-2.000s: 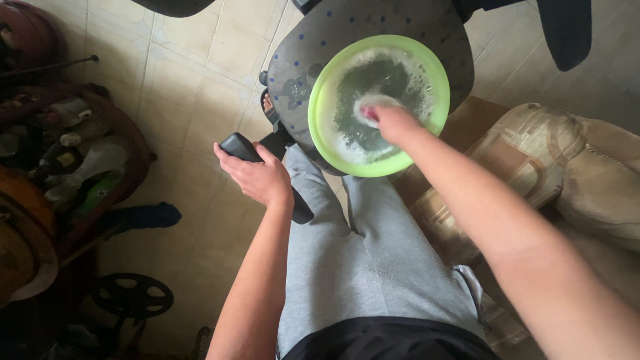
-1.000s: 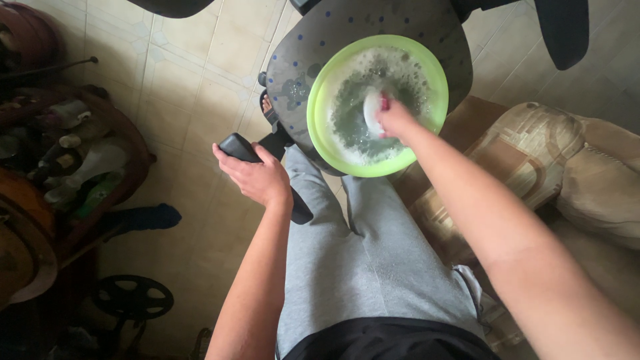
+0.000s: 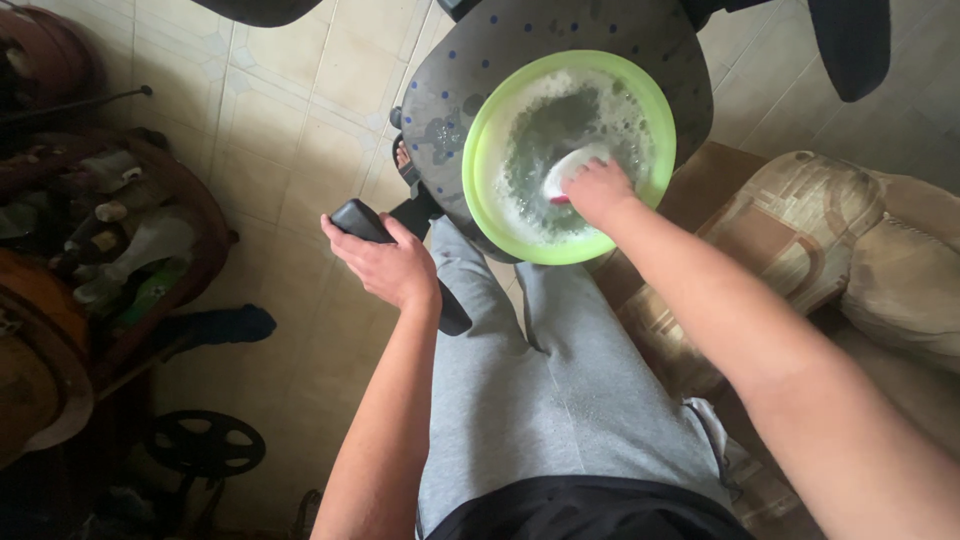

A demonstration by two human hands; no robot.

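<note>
A lime-green plastic basin (image 3: 658,176) of sudsy water rests on the dark, blue-dotted seat (image 3: 442,105) of a chair. My right hand (image 3: 601,191) is over the water, its fingers on a white brush-like object with a red edge (image 3: 574,171); the underside of that object is hidden. To the left of the basin, my left hand (image 3: 386,259) grips the black armrest (image 3: 360,220) of a chair, its fingers and thumb around the pad near the front end. My legs in grey trousers lie below the basin.
At the left stands a round container (image 3: 214,225) heaped with bottles and other items. A black spoked wheel (image 3: 204,444) is at lower left. On the right is a brown patterned sofa (image 3: 795,202). Another dark armrest (image 3: 851,45) shows at upper right.
My right hand has moved about within the basin, and the white object with it, now tilted differently. The left hand has stayed on the armrest. Foam on the water has shifted.
</note>
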